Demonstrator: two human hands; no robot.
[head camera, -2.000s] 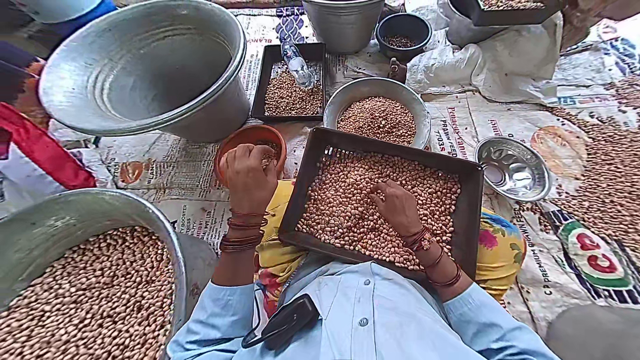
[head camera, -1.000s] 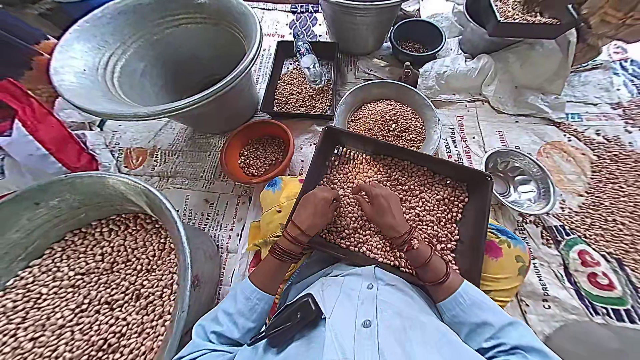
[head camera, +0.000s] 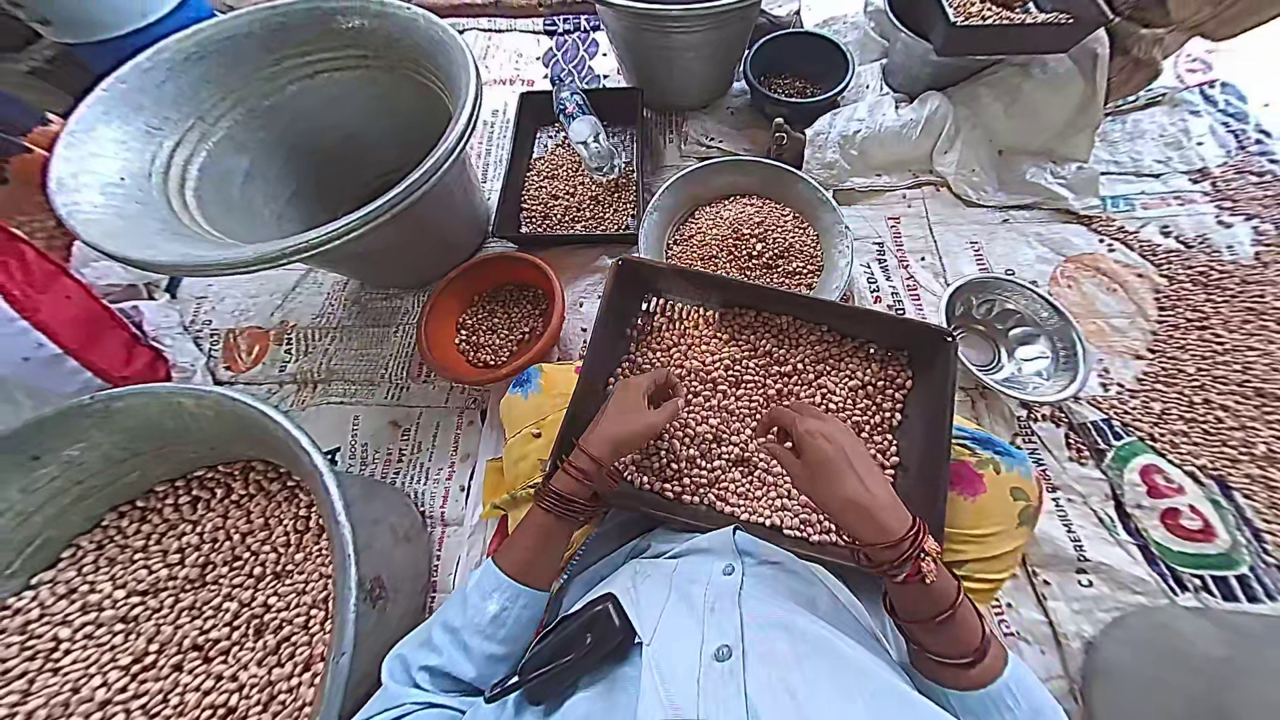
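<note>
A dark rectangular tray rests tilted on my lap, spread with pinkish-brown nuts or beans. Over its left part is my left hand, thumb and fingers curled near each other; whether a nut is between them cannot be made out. My right hand is over the lower middle of the tray, its fingertips bent down close to the nuts, and any held piece is too small to tell. Left of the tray stands an orange bowl holding a small heap of nuts. Touching or just behind the tray's far edge is a metal basin of nuts.
Large metal tubs stand at the upper left and, with nuts, lower left. Beyond are a second tray with a plastic bottle and a dark bowl. A steel bowl lies right, near spread nuts.
My left hand was over the orange bowl two seconds ago, then came back over the tray beside my right hand. Since a second ago the two hands have moved apart.
</note>
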